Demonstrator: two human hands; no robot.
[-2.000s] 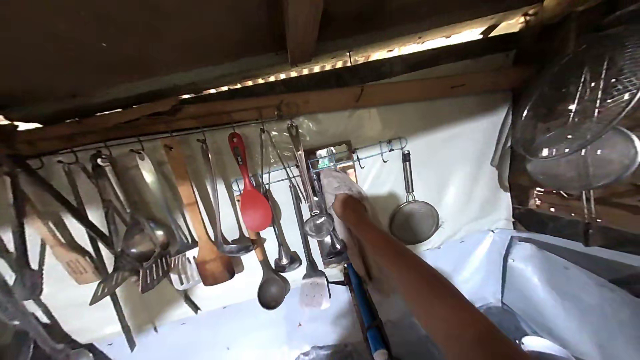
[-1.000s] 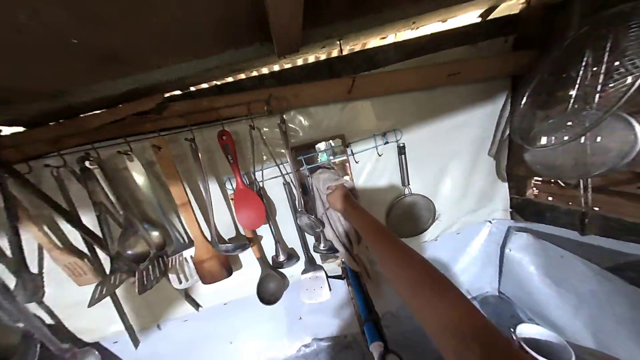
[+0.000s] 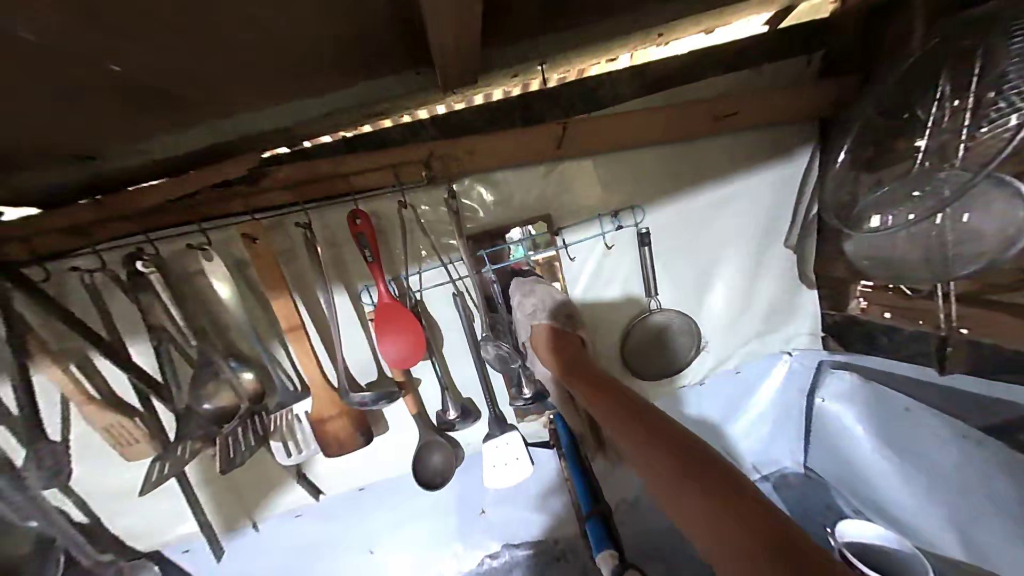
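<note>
My right hand (image 3: 558,349) is shut on a pale, crumpled cloth (image 3: 538,308), pressed against a small framed mirror (image 3: 552,240) on the wall. A light-blue wire hook rack (image 3: 592,232) runs across the mirror. Just left of the cloth hang metal ladles and a spatula with a white perforated blade (image 3: 506,458). Below the hand, a blue-handled tool (image 3: 582,488) stands against the wall. A round mesh strainer (image 3: 661,344) hangs to the right. My left hand is out of view.
A red rice paddle (image 3: 399,332), a wooden spatula (image 3: 336,416) and several ladles and turners hang along the left. A large wire basket (image 3: 936,216) hangs at the upper right. A pale pot or cup (image 3: 880,552) is at the lower right; a wooden beam (image 3: 496,160) crosses above.
The hand with the cloth stays at the mirror; the cloth now bunches higher on it, where a second ago it hung lower and more spread out.
</note>
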